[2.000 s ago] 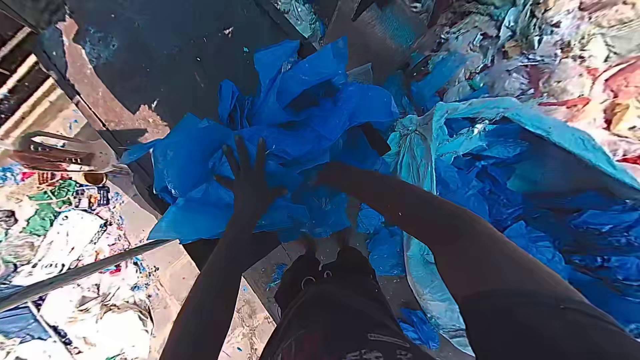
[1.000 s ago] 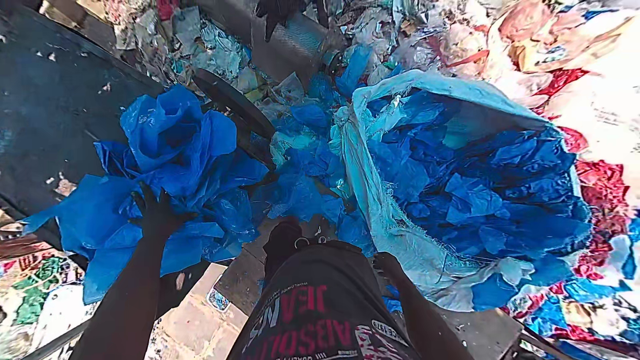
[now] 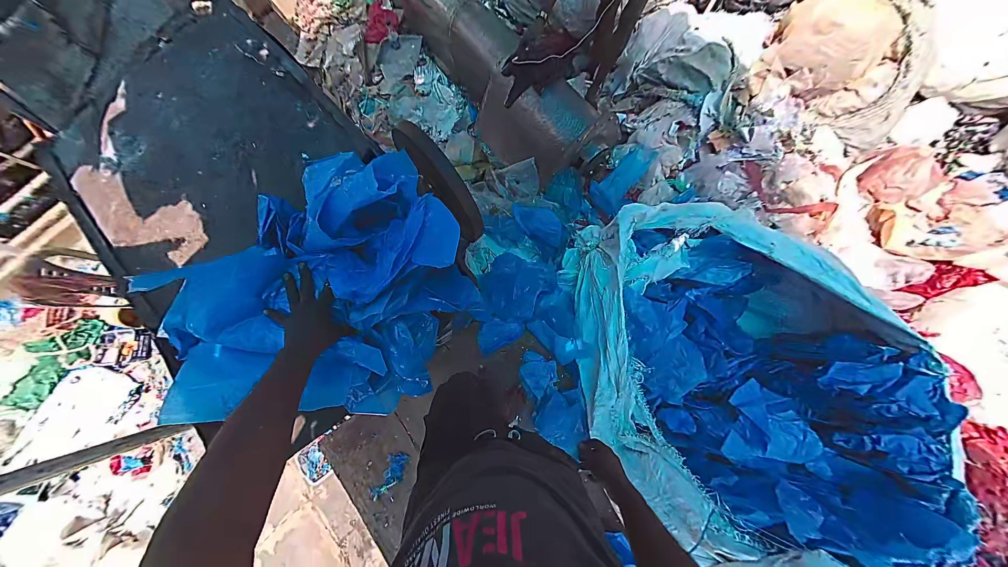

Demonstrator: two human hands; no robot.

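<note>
My left hand point(image 3: 309, 316) lies with spread fingers on a heap of blue plastic sheets point(image 3: 358, 228), which rests on the lower edge of a dark, worn tabletop point(image 3: 228, 150). Beside my body, my right hand point(image 3: 602, 461) hangs at the edge of a big woven sack point(image 3: 606, 354); its fingers look curled, but whether they grip the rim is unclear. The sack gapes wide, and many crumpled blue plastic pieces point(image 3: 772, 425) fill its inside. Other blue scraps point(image 3: 516, 291) lie between the table and the sack.
A dark disc-like rim point(image 3: 441, 181) stands at the table's right edge. Behind it, a grey metal cylinder point(image 3: 535, 118) lies among mixed plastic waste point(image 3: 425, 94). Pale and red plastic point(image 3: 906, 181) is piled past the sack. Paved ground point(image 3: 315, 504) shows below the table.
Two seconds ago both hands were at the blue sheets; my right hand has since moved away to the sack's near side. My left hand stays on the sheets. The view has shifted.
</note>
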